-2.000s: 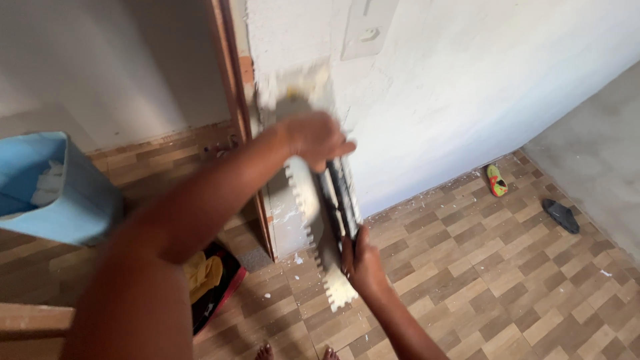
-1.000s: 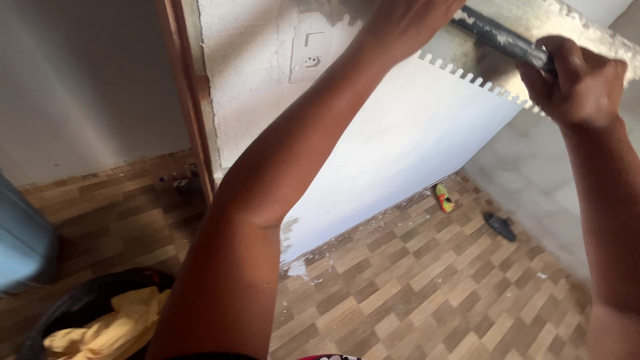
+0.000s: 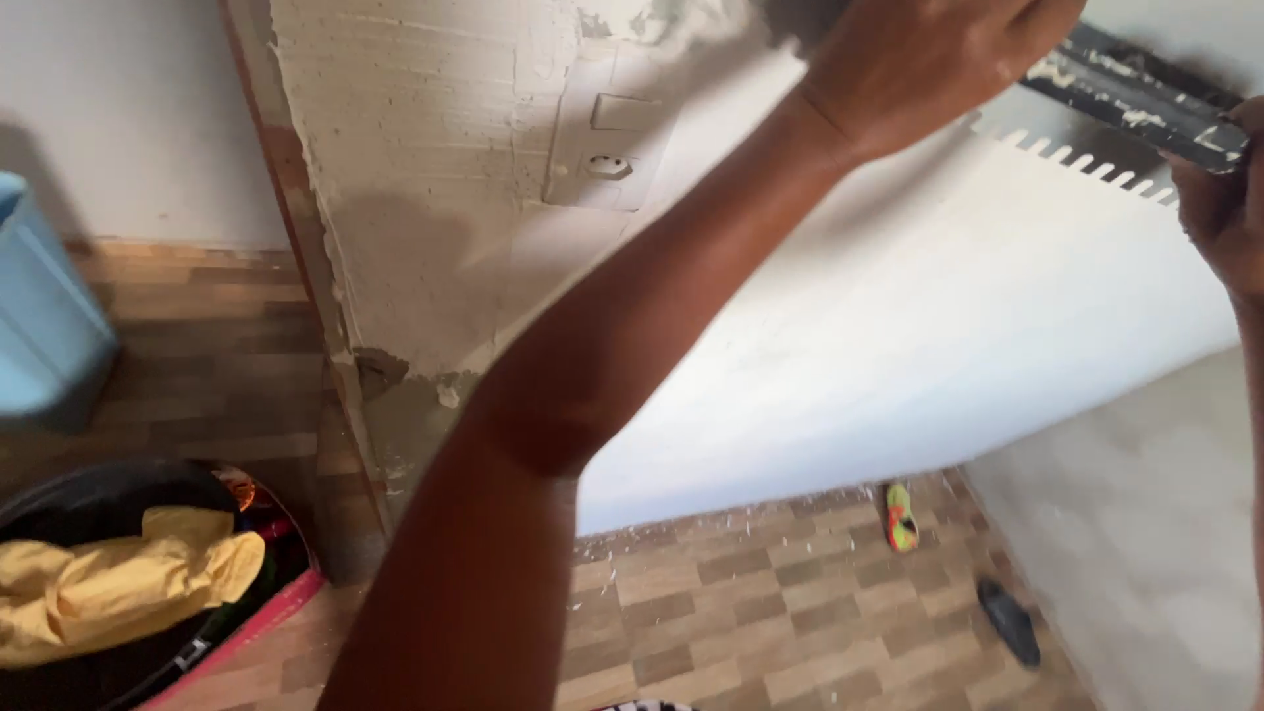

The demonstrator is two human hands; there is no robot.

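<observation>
At the top right, a notched trowel (image 3: pixel 1116 148) with a toothed metal edge and a dark, compound-smeared handle is held against or close to the white wall (image 3: pixel 839 326). My left hand (image 3: pixel 958 69) reaches up from the bottom centre and is closed at the upper left end of the handle; its fingertips are partly out of view. My right hand (image 3: pixel 1224 197), at the right edge, grips the handle's lower end. Fresh filler with ridges coats the wall around the socket and switch plate (image 3: pixel 607 138), left of my left forearm.
A brown door frame (image 3: pixel 286 197) borders the wall. A blue bin (image 3: pixel 44 306) and a black tub (image 3: pixel 109 484) with yellow cloth (image 3: pixel 128 583) stand at the left. A colourful shoe (image 3: pixel 900 516) and a dark shoe (image 3: pixel 1008 622) lie on the tiled floor.
Both hands and the trowel have gone from low on the wall beside the door frame to a place higher up and right of the socket plate. The view has shifted too.
</observation>
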